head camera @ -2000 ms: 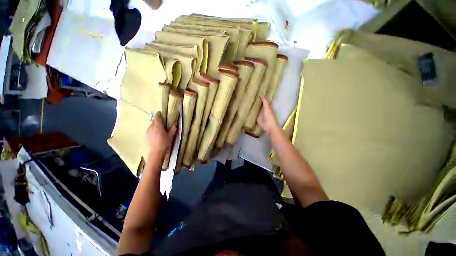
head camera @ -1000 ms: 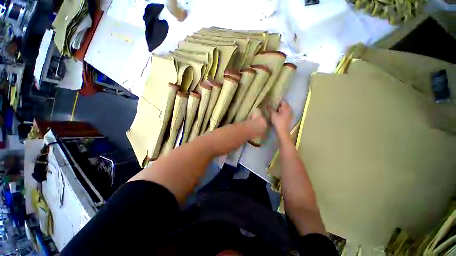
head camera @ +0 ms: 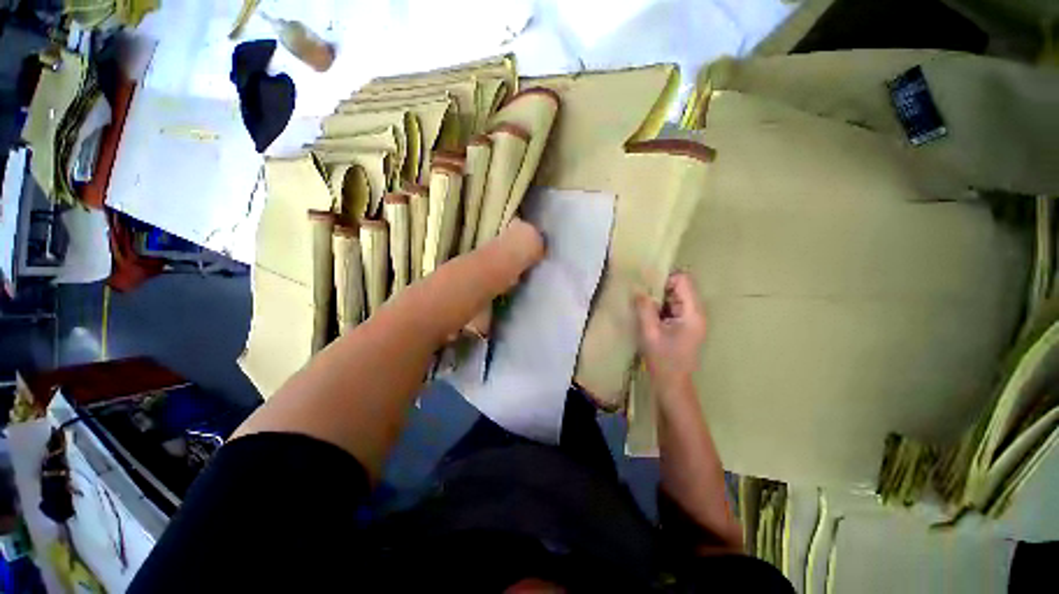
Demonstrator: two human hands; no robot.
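Note:
Several folded olive-khaki bag bodies [head camera: 438, 215] with red-brown edges stand side by side in a fanned row. My right hand [head camera: 671, 319] grips one bag body [head camera: 627, 238], set apart to the right of the row, by its folded right side. My left hand [head camera: 525, 246] is at the right end of the row, with its fingers mostly hidden, so its hold cannot be told. A pale grey sheet [head camera: 557, 302] shows between the row and the separate body.
A large khaki panel pile [head camera: 848, 290] lies at right, with a black label on top. A black cloth [head camera: 263, 95] and a glue bottle [head camera: 304, 44] lie at the back left on the white table [head camera: 186, 128]. Dark machinery stands at lower left.
The rightmost bag body has moved right, away from the row, with my right hand. My left hand has parted from the right hand and is now further left, by the row.

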